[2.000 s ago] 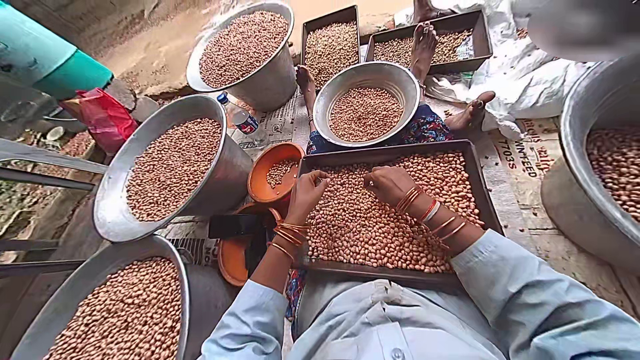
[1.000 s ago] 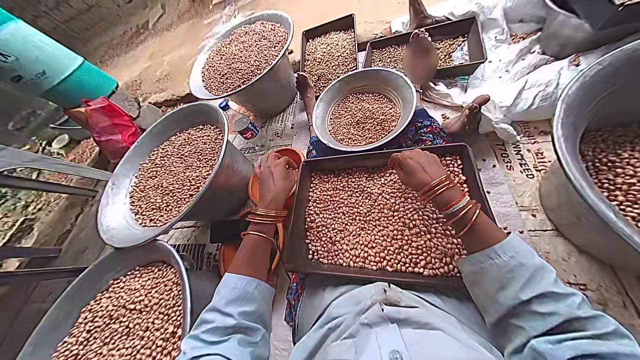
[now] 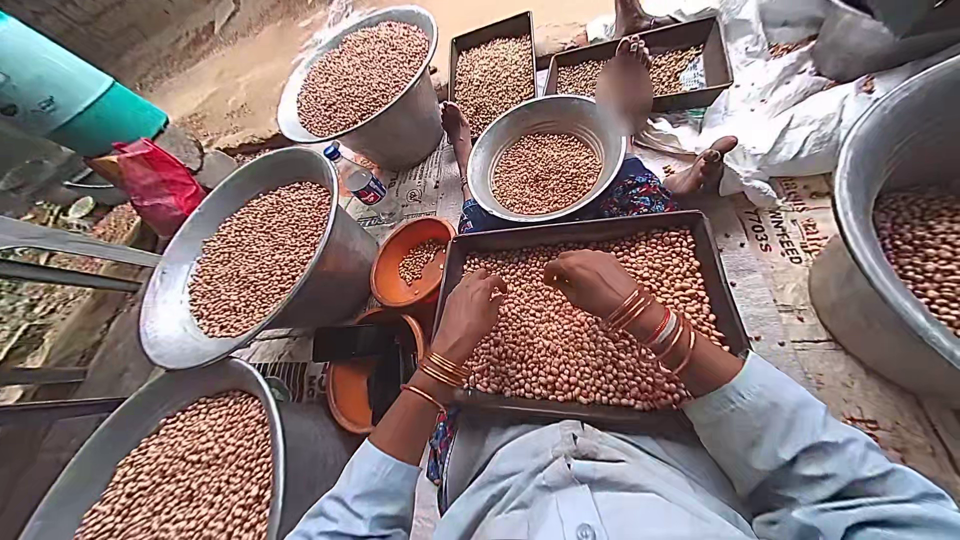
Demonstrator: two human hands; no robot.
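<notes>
A dark rectangular tray [image 3: 724,300] full of small brown nuts or seeds [image 3: 570,352] rests at my lap. Over its left part is my left hand [image 3: 472,311], fingers bent close to the nuts. My right hand [image 3: 589,279] is over the upper middle, its fingertips bunched. Whether either hand pinches a nut cannot be seen. Left of the tray stands an orange bowl [image 3: 386,274] with some nuts in it; below that is another orange bowl [image 3: 346,394], with dark phones or similar flat objects across it.
Large metal pots of nuts stand at left [image 3: 161,322], lower left [image 3: 274,450], upper left [image 3: 405,127] and right [image 3: 847,277]. Beyond my tray, a metal basin [image 3: 487,161] sits by another person's bare feet [image 3: 705,169]. Two more trays [image 3: 531,67] and a plastic bottle [image 3: 364,184] are near.
My left hand has moved from the orange bowl back over the tray. My right hand has come from the tray's far edge in over the nuts.
</notes>
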